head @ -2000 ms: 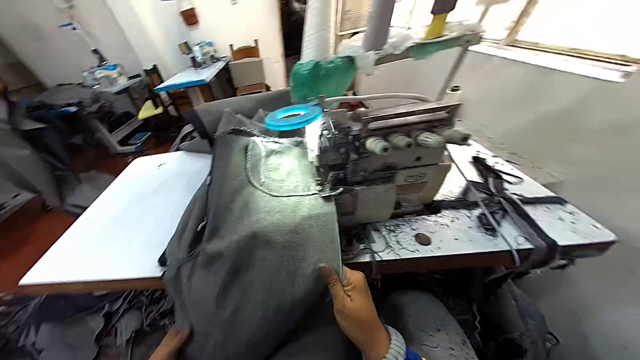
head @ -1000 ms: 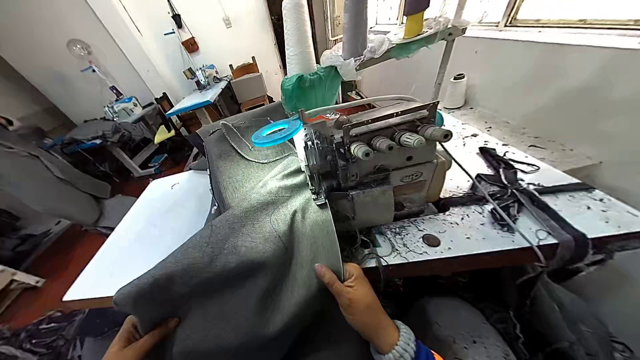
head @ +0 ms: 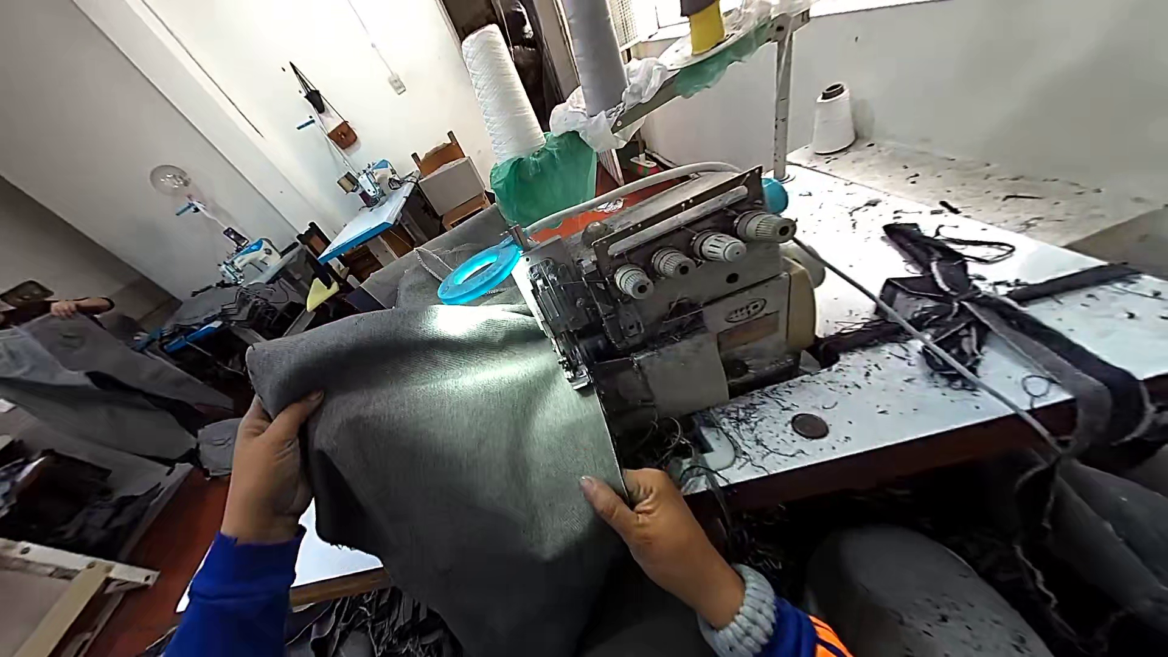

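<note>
Dark grey denim fabric (head: 456,456) lies over the table edge, its right edge under the presser foot (head: 577,372) of an overlock sewing machine (head: 693,292). My left hand (head: 274,456) grips a raised fold at the fabric's left side, thumb on top. Nearer the front, my right hand (head: 662,529) pinches the right edge between thumb and fingers, just below the machine. A blue plastic ring (head: 479,274) sits at the machine's left, above the cloth. Light falls on the fabric beside the foot. The underside of the cloth is hidden.
Dark fabric strips (head: 949,283), thread scraps and a round dark disc (head: 809,426) lie on the white table (head: 858,392). Thread cones (head: 502,91) stand behind the machine. Another person's hand (head: 80,307) holds grey cloth at far left. Cloth scraps lie below the table.
My left hand has risen from low at the front and lifted the fabric's left side into a fold. The stitched curve seen on the fabric earlier is out of sight. My right hand still holds the edge.
</note>
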